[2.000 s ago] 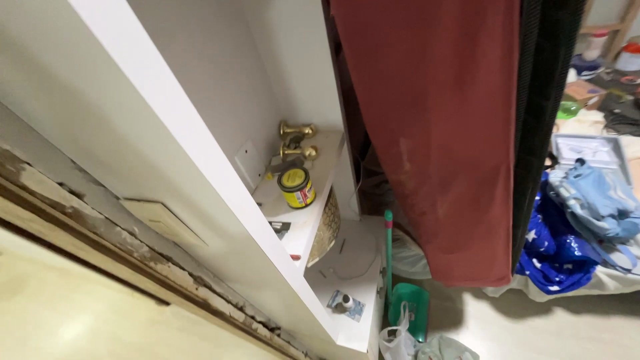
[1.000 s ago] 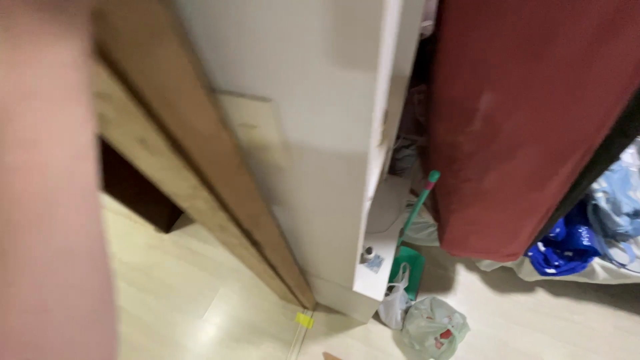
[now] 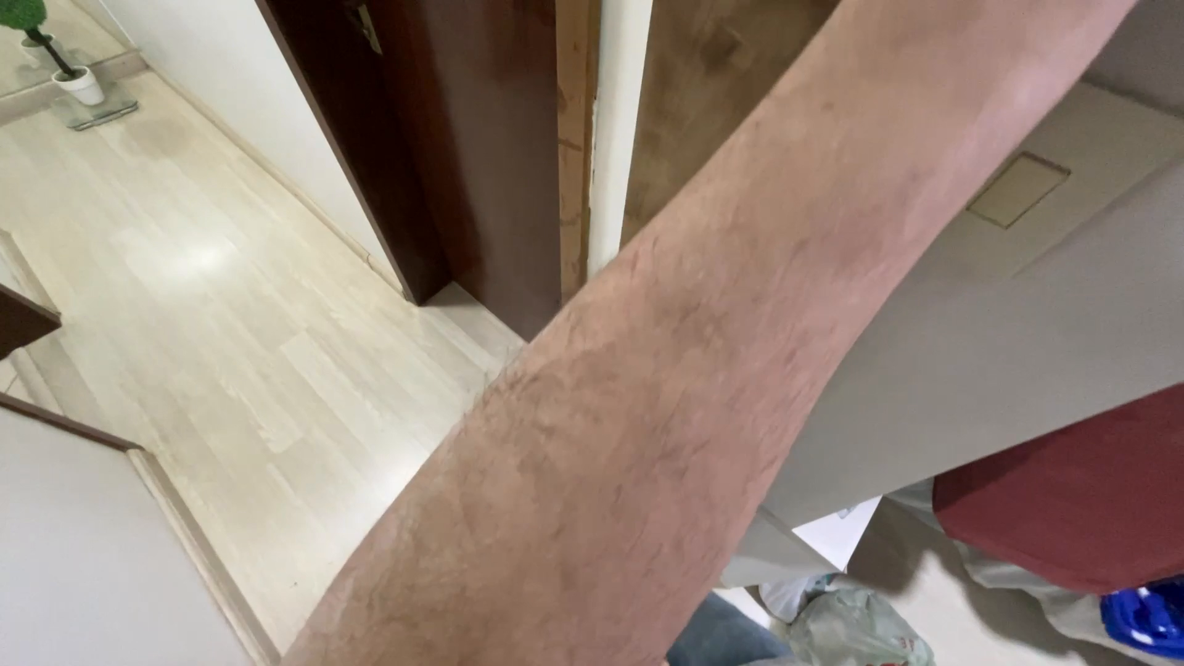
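Observation:
A bare forearm crosses the view from the bottom centre to the top right corner, and its hand lies beyond the upper edge. Neither my left hand nor my right hand shows. Behind the forearm stand a dark brown door (image 3: 490, 157) and a white-edged door frame (image 3: 622, 120). To the right of the arm is a pale panel with a small rectangular plate (image 3: 1019, 190) on it. What the raised hand touches cannot be seen.
Pale plank flooring (image 3: 268, 370) runs along the left, with a small potted topiary (image 3: 81, 85) at its far end. At the lower right are a translucent plastic bag (image 3: 856, 629), dark red fabric (image 3: 1064, 499) and something shiny blue (image 3: 1147, 615). A white wall (image 3: 83, 546) fills the lower left.
The view has swung left from the white shelves and red fabric to the doorway and hallway floor. The forearm, blurred at the left edge one second ago, now spans the middle.

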